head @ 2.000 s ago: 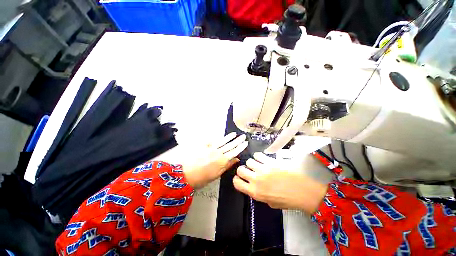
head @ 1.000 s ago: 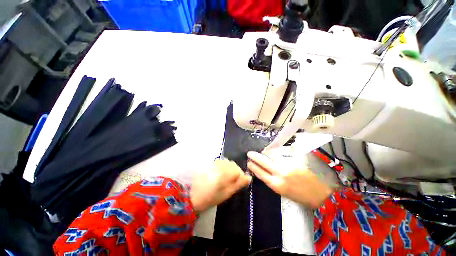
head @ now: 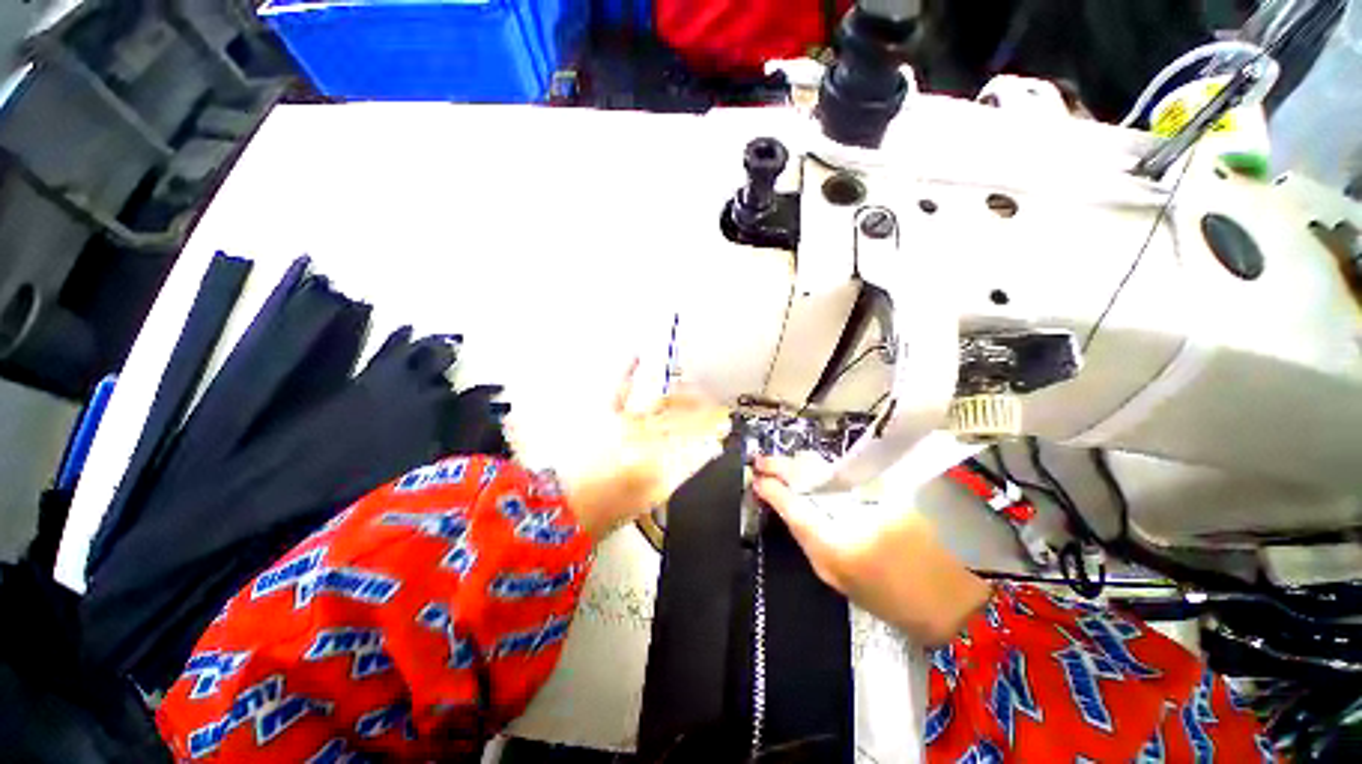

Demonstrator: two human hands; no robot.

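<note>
A black fabric panel (head: 702, 605) lies under the presser foot (head: 780, 436) and runs down to the frame's bottom edge. A silvery zipper tooth line (head: 759, 642) runs along it. My left hand (head: 642, 448) lies flat with fingers spread, at the left of the panel's upper end beside the foot. My right hand (head: 859, 545) rests at the panel's right side, with fingertips on the cloth just below the foot. Whether either hand pinches the cloth cannot be told. The needle is not clearly seen.
The white sewing machine head (head: 1046, 284) fills the right. A fanned pile of black strips (head: 284, 433) lies on the left of the white table (head: 493, 194). A red and black tool (head: 993, 493) and black cords lie under the arm. A blue crate (head: 411, 52) stands behind.
My left hand has gone from a closed pose on the panel to spread fingers farther up, by the foot. My right hand stays near the foot. The view has shifted slightly.
</note>
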